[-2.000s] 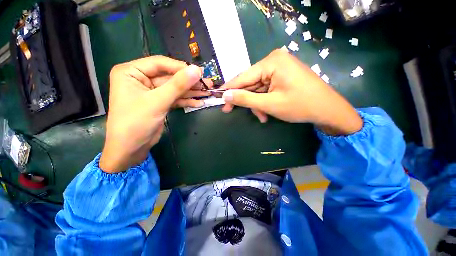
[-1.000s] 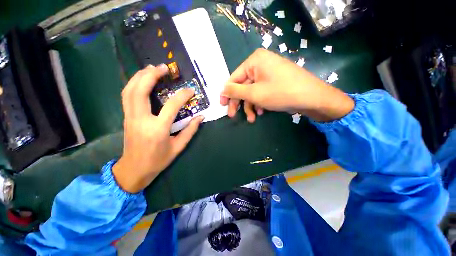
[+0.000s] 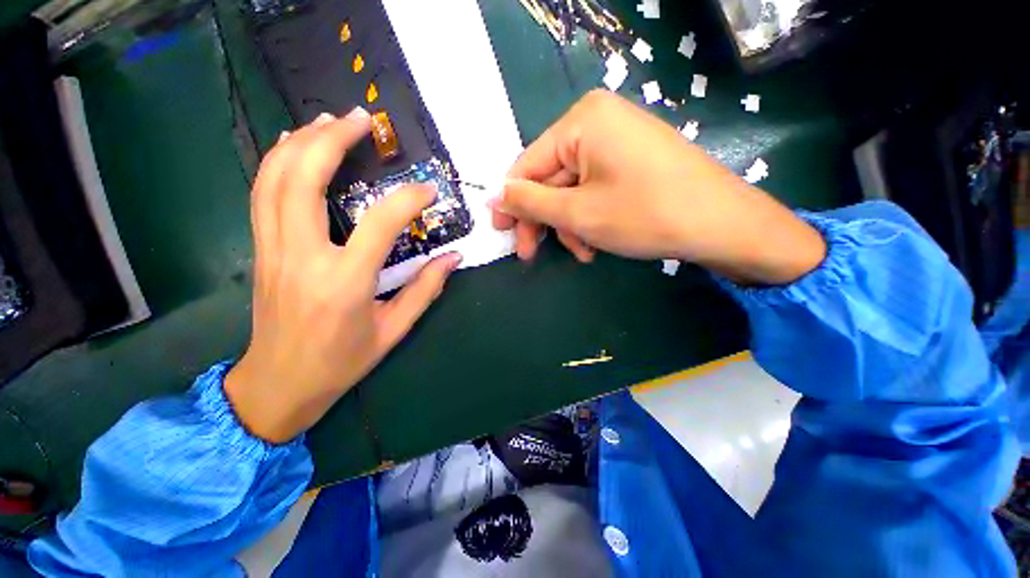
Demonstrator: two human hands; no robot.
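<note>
The black phone mid-frame [image 3: 328, 68] lies on a white pad [image 3: 457, 90], its circuit board [image 3: 446, 209] at the near end. An orange flex cable [image 3: 384, 133] sits just above the board. My left hand [image 3: 328, 260] spreads over the phone's near end, with a fingertip on the board and the others along its left side. My right hand [image 3: 610, 186] is at the board's right, thumb and forefinger pinched over the white pad. A tiny thin dark piece shows between these fingertips and the board; I cannot tell what it is.
Small white pieces [image 3: 699, 86] are scattered at the upper right, beside a pile of thin gold-and-dark parts [image 3: 570, 23]. A dark container with clear bags [image 3: 768, 20] is behind them. A thin gold strip [image 3: 587, 361] lies near the bench edge. Black pads [image 3: 57, 226] are at left.
My left hand has left its pinch near my right hand and spread over the phone's near end. The small piece held between both hands is now only near my right fingertips. The view has shifted.
</note>
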